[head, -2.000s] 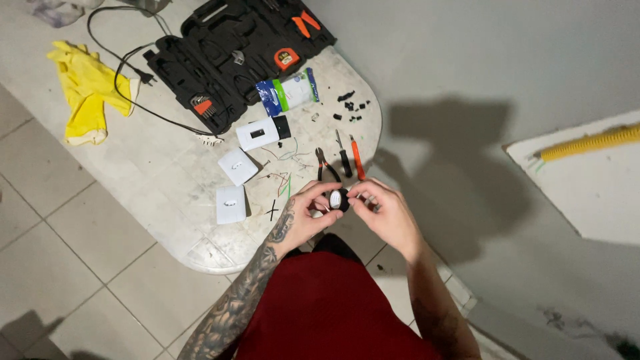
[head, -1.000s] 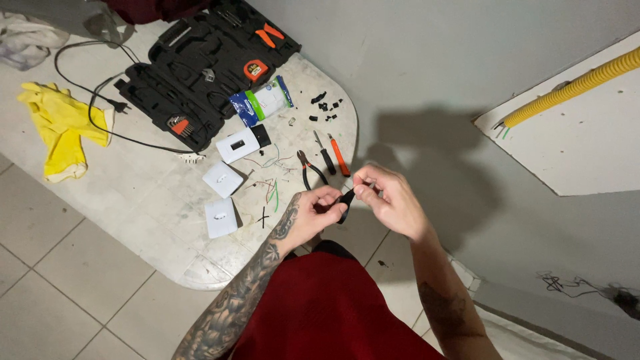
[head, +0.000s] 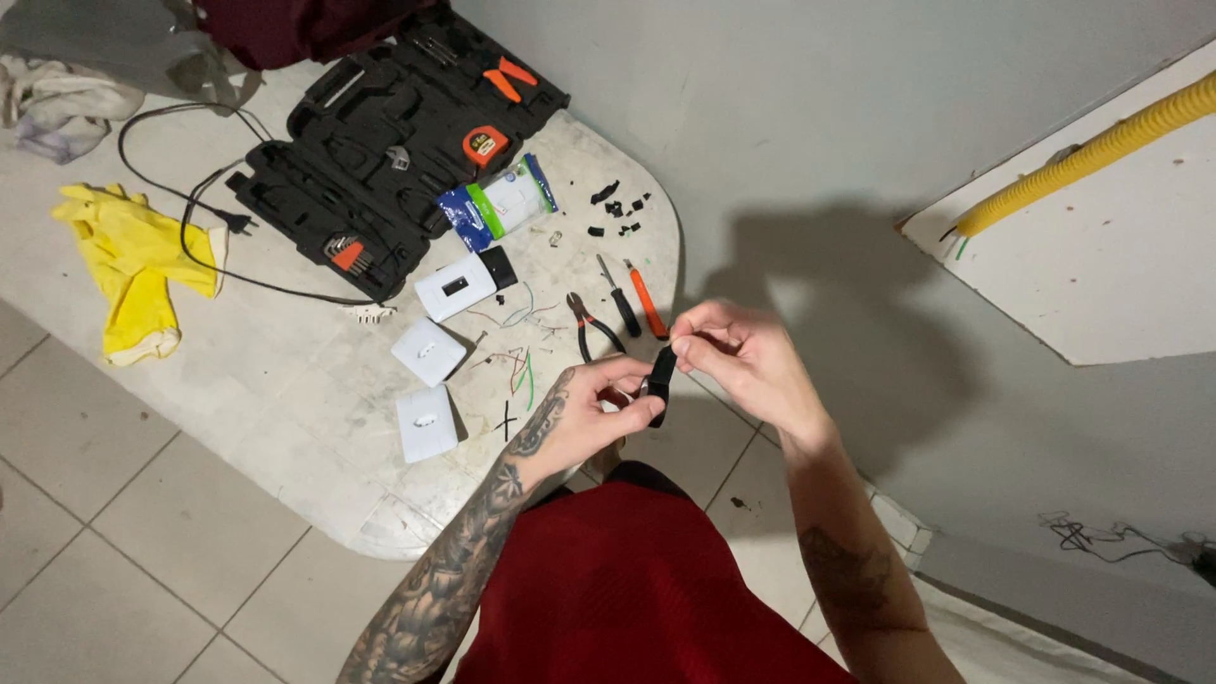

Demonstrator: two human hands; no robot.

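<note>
My left hand (head: 613, 404) holds a black tape roll or similar black piece (head: 662, 380), with a paler face partly covered by the fingers; which it is I cannot tell. My right hand (head: 727, 351) pinches at its upper end, thumb against forefinger. Just beyond my hands, pliers with dark handles (head: 587, 323), a screwdriver (head: 623, 309) and an orange-handled tool (head: 648, 302) lie on the pale table. Left of these are cut wires (head: 527, 375), two white outlet plates (head: 427, 351) (head: 427, 424) and a white plate with a dark opening (head: 456, 286).
An open black tool case (head: 361, 133), a plastic packet (head: 502, 201), yellow gloves (head: 138, 261) and a black power cord (head: 195, 237) lie farther back on the table (head: 313, 408). At right, a yellow corrugated conduit (head: 1092, 157) with wire ends runs along a white panel.
The black piece has been turned in my left hand; its white oval face, seen two seconds ago, is now mostly out of sight. My right hand has moved up to its upper end.
</note>
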